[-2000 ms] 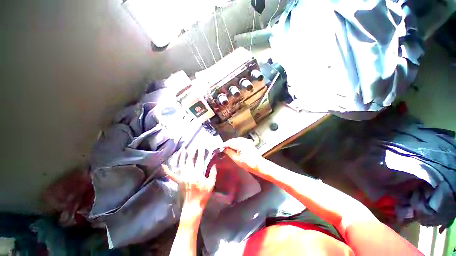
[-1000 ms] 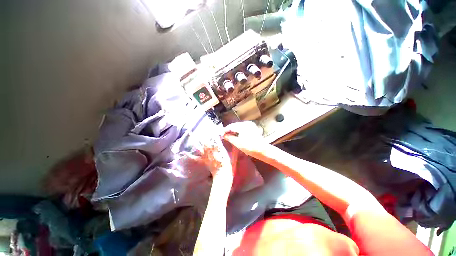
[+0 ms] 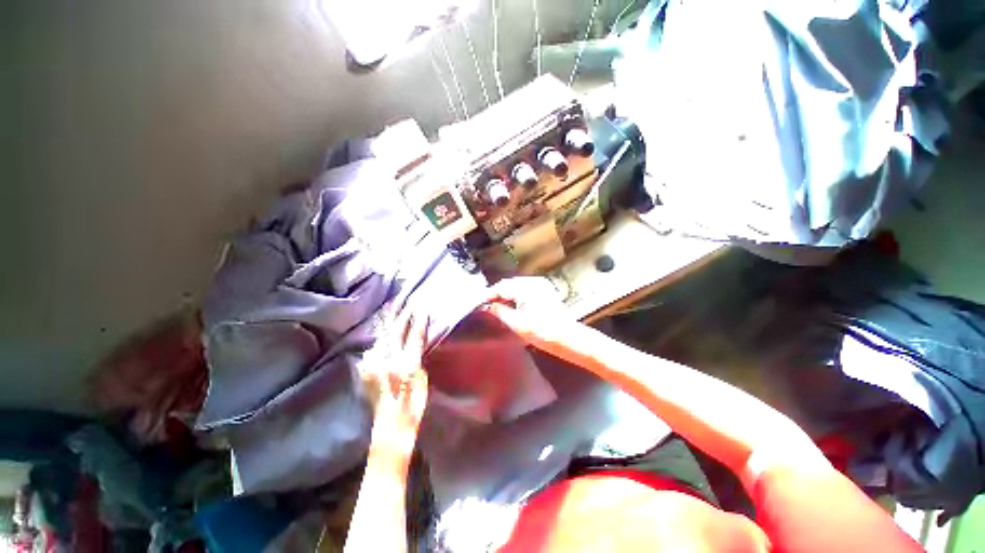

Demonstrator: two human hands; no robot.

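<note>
The overlock machine (image 3: 535, 178), cream and brown with four dials and a green label, stands in the middle. A grey-lilac fabric panel (image 3: 491, 373) runs from its left front down towards my lap. My right hand (image 3: 529, 305) holds the panel's edge with bent fingers just in front of the machine. My left hand (image 3: 397, 367) lies on the cloth to the left, palm down, fingers pointing up towards the machine. The presser foot is not clearly seen. Sewn pieces (image 3: 292, 313) lie crumpled left of the machine.
Pale blue-grey pieces (image 3: 778, 119) are piled right of the machine. The table (image 3: 648, 265) has a brown edge and a dark hole. A dark cloth bundle (image 3: 940, 346) is low on the right. Threads rise above the machine. Mixed cloth lies at bottom left.
My left hand was close beside my right hand a second ago and has moved left and down over the cloth. My right hand stays near the machine front, holding the edge.
</note>
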